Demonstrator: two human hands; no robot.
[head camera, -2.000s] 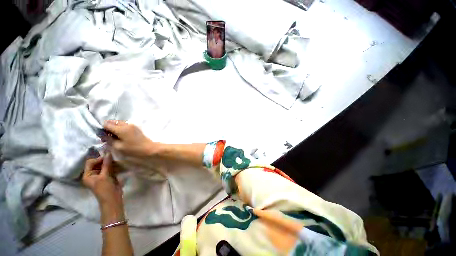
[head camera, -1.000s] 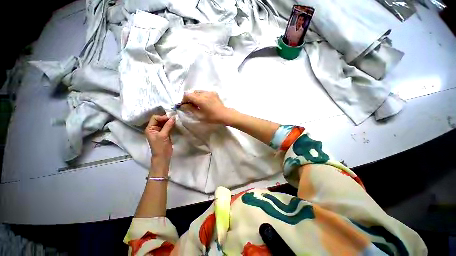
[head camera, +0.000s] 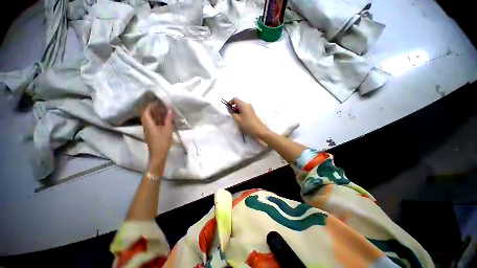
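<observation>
A pale grey-white garment (head camera: 209, 138) lies crumpled on the table in front of me. My left hand (head camera: 158, 123) is at a raised fold of it, and the fingers are partly in the fold's shadow. The fingers and thumb grip the cloth there. My right hand (head camera: 245, 118) is off to the right, over the garment's right part. It holds small dark thread snips (head camera: 229, 105), with the pointed tips towards the upper left, clear of the fold at my left hand. The handle end is mostly hidden in the fingers.
The white table (head camera: 408, 99) has a dark front edge. More pale cloth (head camera: 334, 63) lies at the back right and far left. A green holder (head camera: 269, 30) with an upright dark red item stands behind the garment, its top cut off by the frame.
My right hand with the snips has moved right, away from my left hand. The cloth at my left hand has been lifted and folded over. The camera view has also shifted.
</observation>
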